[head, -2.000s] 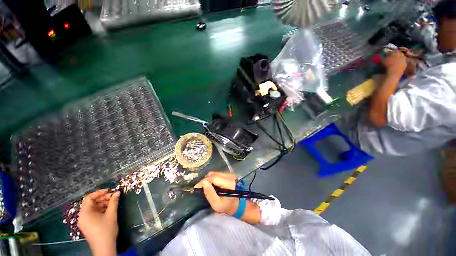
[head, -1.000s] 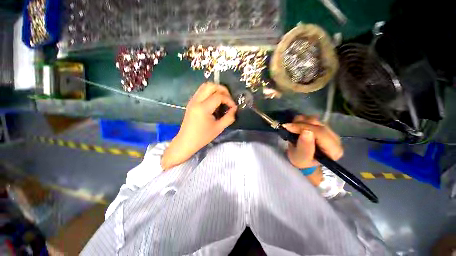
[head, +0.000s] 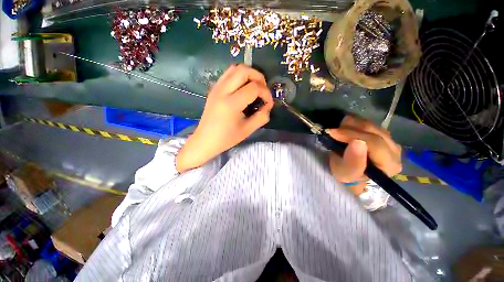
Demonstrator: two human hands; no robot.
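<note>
My right hand [head: 367, 151] holds the black soldering iron [head: 395, 193] like a pen, its tip at a tiny workpiece [head: 278, 90] on a small round fixture [head: 287, 88]. My left hand [head: 232, 115] is beside the fixture with its fingertips pinched together. The thin solder wire [head: 132, 73] runs from the spool [head: 36, 58] at the left to my left hand; its end is hidden by the fingers. A pile of gold-and-white parts [head: 265, 27] lies behind the hands, and a pile of dark-red parts [head: 141, 36] lies to its left.
A round tub with metal wool [head: 338, 47] stands behind my right hand. A black fan with a spiral grille [head: 456, 85] is at the right. The clear tray's edge [head: 110, 10] crosses the top. A blue bin [head: 21, 6] is at the top left corner.
The view has swung down onto the bench and moved closer. My left hand has moved from the dark-red pile to beside the fixture. The iron tip has stayed near the fixture.
</note>
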